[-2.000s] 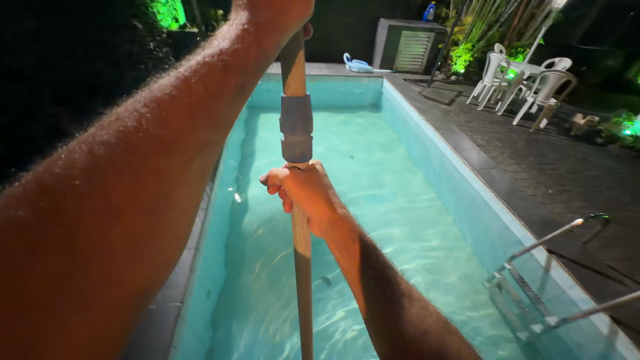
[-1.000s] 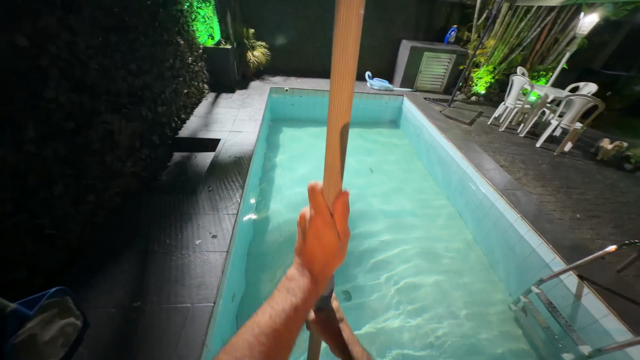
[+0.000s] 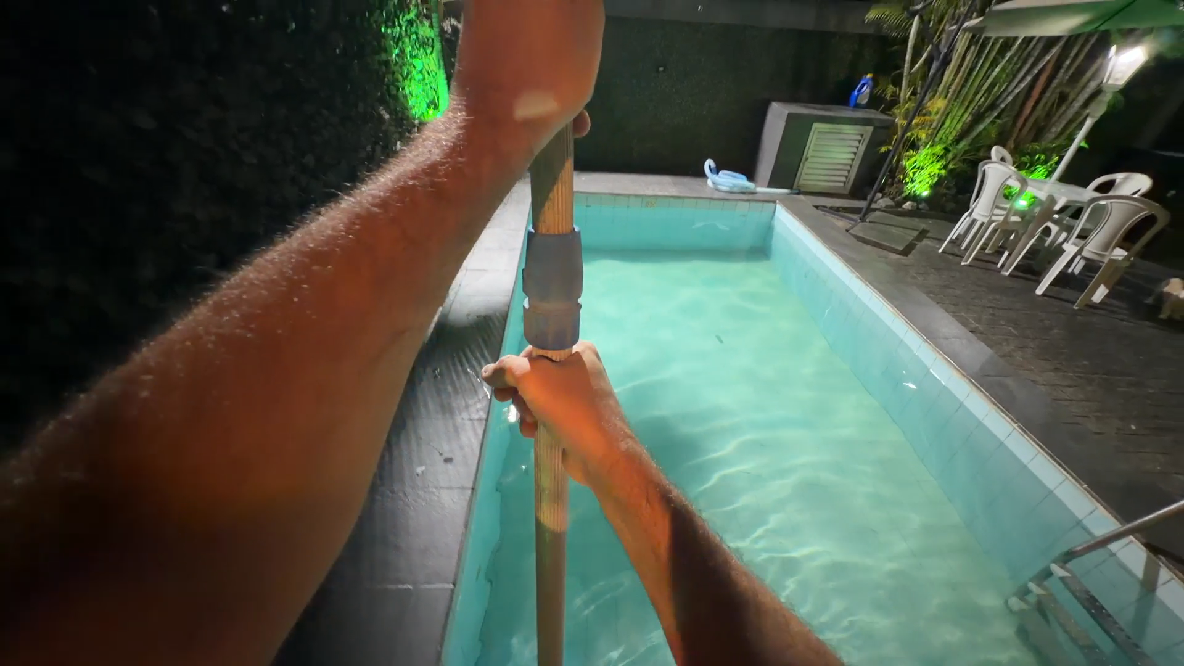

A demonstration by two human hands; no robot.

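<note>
A ribbed telescopic pole stands nearly upright in front of me, over the near end of the swimming pool. Its grey locking collar sits between my two hands. My left hand is raised at the top edge of the view, closed around the upper section; the pole's top end is out of view. Just below the collar, my right hand wraps around the pole, its forearm coming from the lower right. The pole's lower end runs out of the bottom of the view.
A metal ladder enters the pool at the lower right. Dark tiled paving borders the left side. At the far edge lie a coiled light-blue hose and a louvred cabinet. White chairs and a table stand at right.
My left hand has risen along the pole from the middle of the view to the top edge. The collar and my right hand now show in the middle. The view has turned somewhat.
</note>
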